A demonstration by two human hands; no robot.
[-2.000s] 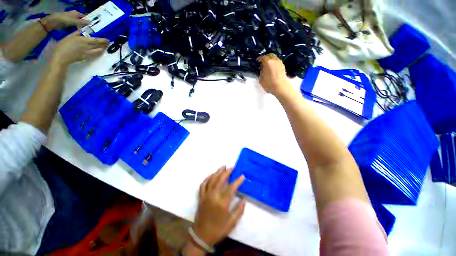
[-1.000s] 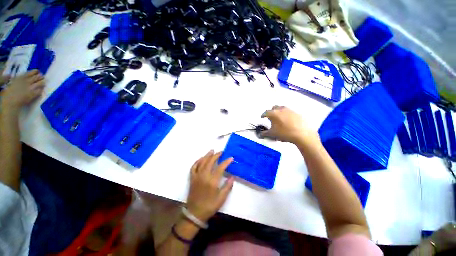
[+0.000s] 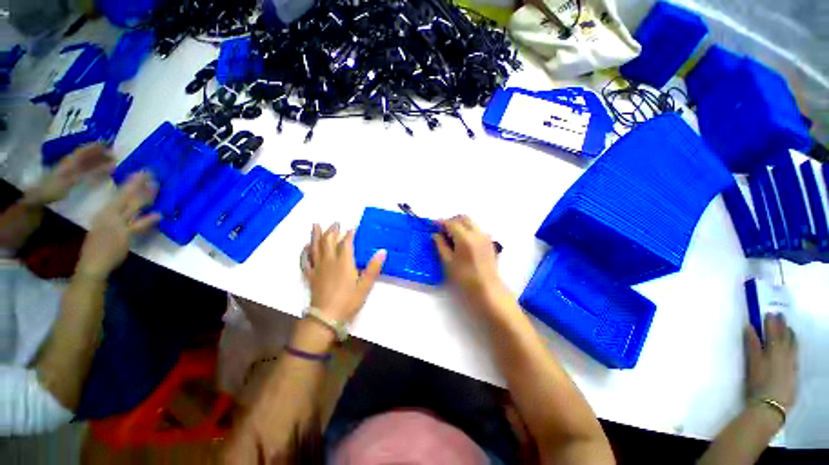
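A blue insert tray point(image 3: 396, 243) lies on the white table in front of me. My left hand point(image 3: 338, 272) rests at its left edge, fingers spread, holding nothing. My right hand point(image 3: 468, 252) is over the tray's right end, closed on a black USB cable point(image 3: 421, 218). One plug of the cable sticks out past the tray's far edge and a dark bit shows right of my hand. The rest of the cable is hidden under my fingers.
Filled trays point(image 3: 247, 214) overlap at left, near another person's hands point(image 3: 114, 218). A cable pile point(image 3: 382, 59) lies at the far side. A stack of empty trays point(image 3: 641, 195) leans at right, above loose trays point(image 3: 591, 304). Another person's hand point(image 3: 771, 363) is at far right.
My right hand has brought the cable from beyond the tray onto its right end. The view has shifted. The neighbour's hands at left have moved closer to the filled trays; a hand shows more at right.
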